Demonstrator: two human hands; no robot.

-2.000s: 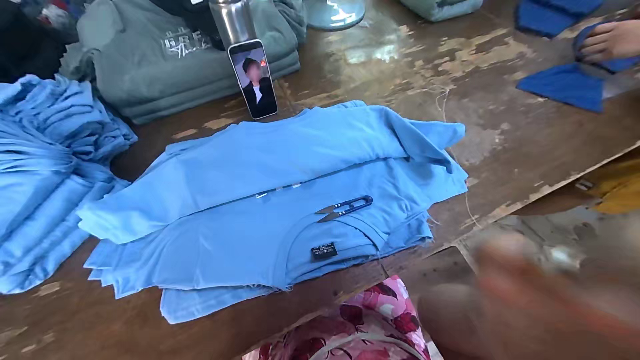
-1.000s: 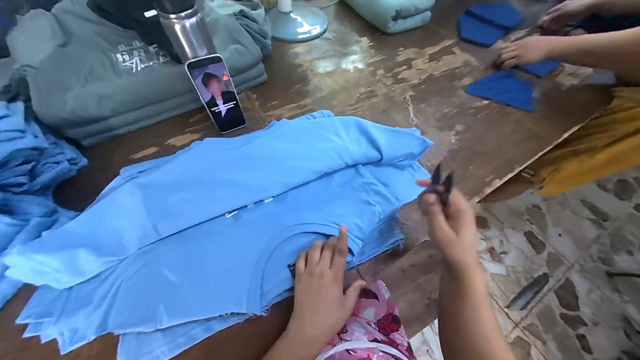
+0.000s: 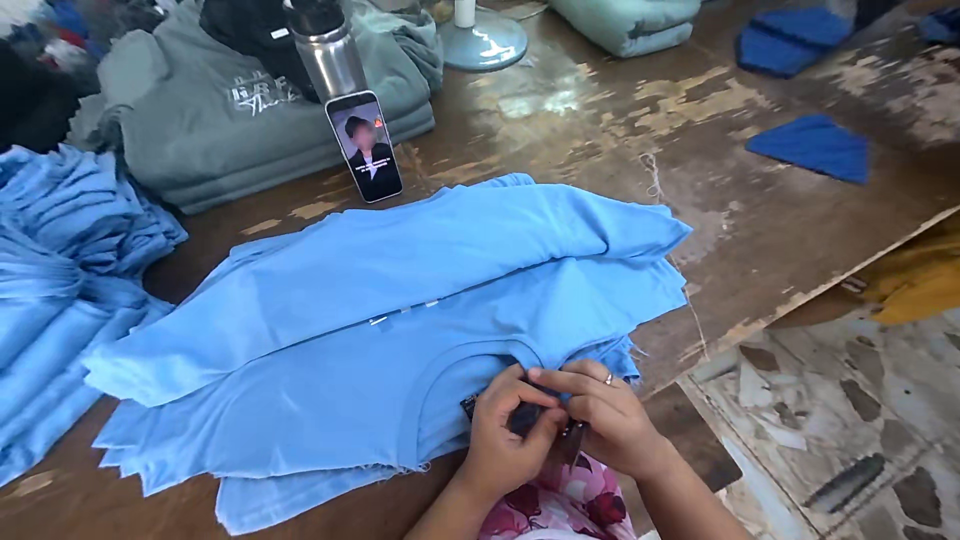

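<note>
A stack of light blue shirts (image 3: 322,375) lies before me, with the round neckband (image 3: 450,364) at its near right part. Pinched at the edge of that neckline is fabric between the fingertips of my left hand (image 3: 506,427). Close against it, my right hand (image 3: 611,416), with a ring on one finger, holds dark thread snips (image 3: 574,442), mostly hidden by the fingers. A black neck label (image 3: 469,406) partly shows beside my left hand.
A phone (image 3: 365,146) leans on a steel bottle (image 3: 330,56). Grey-green folded garments (image 3: 225,127) sit behind, more blue fabric (image 3: 60,300) at left. Blue cut pieces (image 3: 814,148) lie at right on the worn wooden table (image 3: 757,285). A grey round base (image 3: 484,41) stands at the back.
The snips lay on the shirt two seconds ago, then were raised in my right hand. Both hands are now together at the neckline. The other person's hands at right are out of view.
</note>
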